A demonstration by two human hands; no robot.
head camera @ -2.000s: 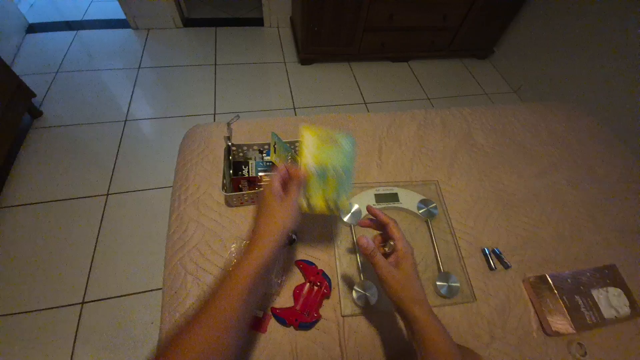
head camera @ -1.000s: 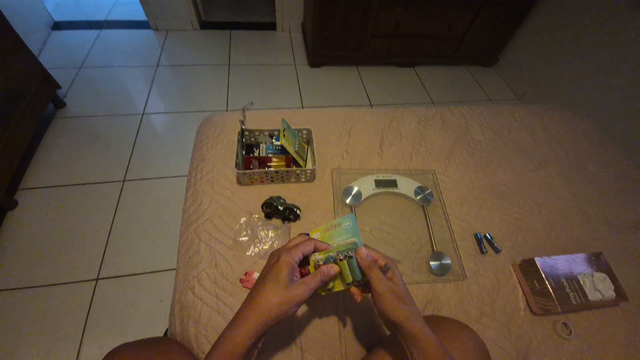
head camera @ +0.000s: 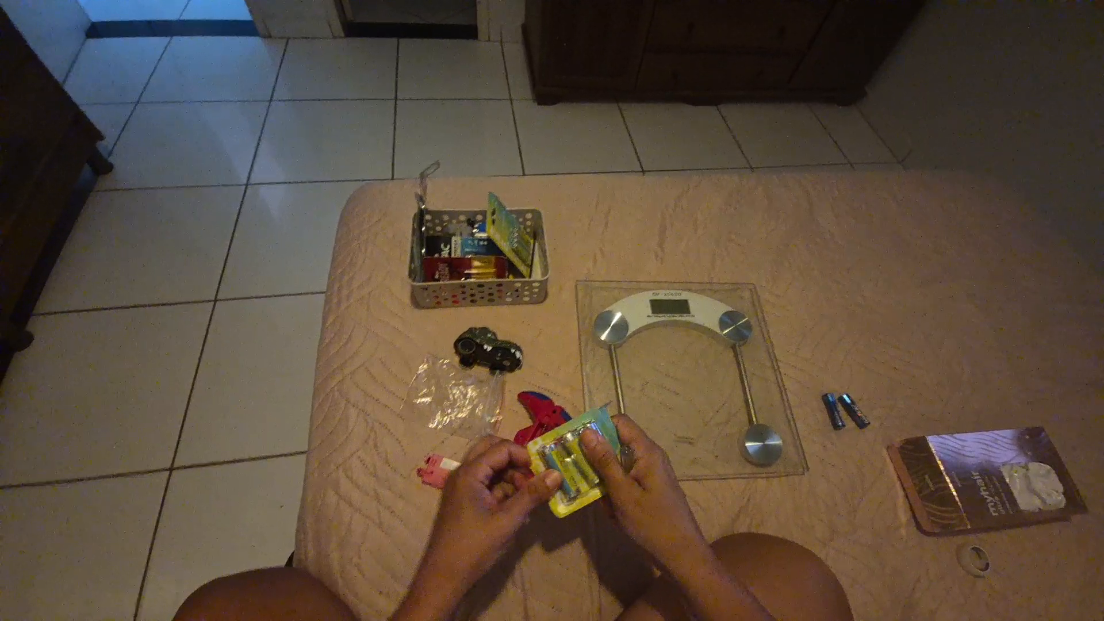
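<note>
Both hands hold a yellow and green blister pack of batteries point(head camera: 569, 466) over the bed's near part. My left hand point(head camera: 492, 492) pinches its left edge with thumb and fingers, and my right hand point(head camera: 638, 474) grips its right side, thumb on the front. Partly hidden behind the pack lies a red and blue plastic toy point(head camera: 542, 414). A glass bathroom scale point(head camera: 681, 388) lies just beyond my right hand. Left of the toy are a crumpled clear plastic wrapper point(head camera: 453, 397) and a small pink item point(head camera: 435, 470).
A perforated basket point(head camera: 479, 295) with several battery packs stands at the back left of the quilted bedspread point(head camera: 862, 259). Nearer is a dark toy car point(head camera: 488, 349). Two loose batteries point(head camera: 845, 411), a brown box point(head camera: 987, 479) and a tape roll point(head camera: 975, 559) lie right of the scale.
Two seconds ago my left hand held the pack near the basket, with my right hand apart from it. The pack has come down nearer my body, and both hands now grip it.
</note>
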